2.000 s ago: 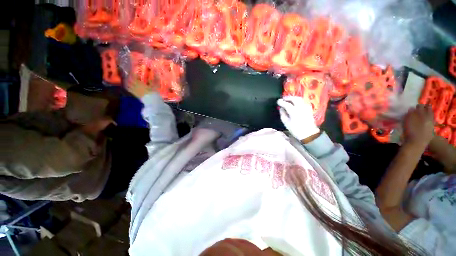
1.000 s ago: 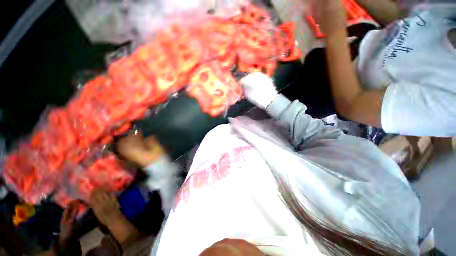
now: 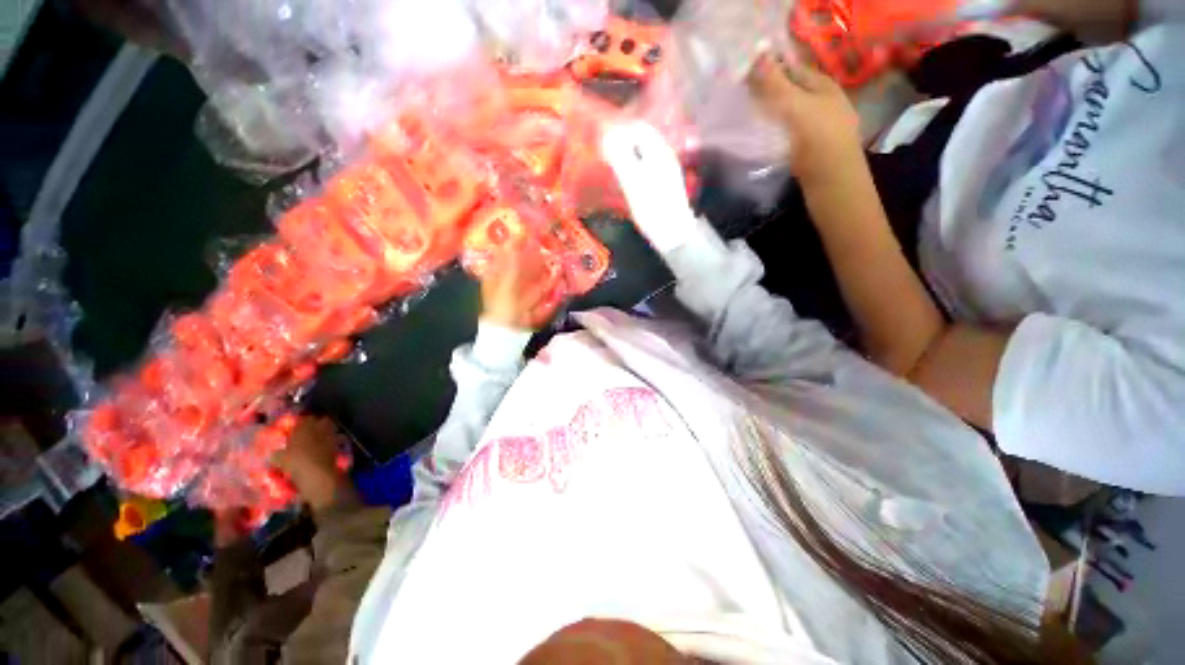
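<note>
A long overlapping row of bagged orange parts (image 3: 312, 279) runs diagonally across the dark green table (image 3: 390, 390). My left hand (image 3: 517, 288), bare, is on an orange part (image 3: 572, 257) at the near side of the row, its fingers around the part's left end. My right hand (image 3: 637, 163), in a white glove, reaches onto orange pieces at the right end of the row; its fingertips are blurred by glare, so its hold cannot be told. Clear plastic bags (image 3: 390, 46) lie in a shiny heap behind the row.
At the right, a co-worker's hand (image 3: 808, 111) is beside a clear bag, with orange parts (image 3: 845, 39) beyond. At the lower left, another person's hand (image 3: 309, 455) touches bagged parts. A yellow-orange object (image 3: 138, 517) and cardboard boxes (image 3: 91, 611) are at the left.
My left hand has moved right from the row's near side onto the orange part. My right hand has moved up from beside that part to the row's right end. The co-worker's hand is now beside a bag.
</note>
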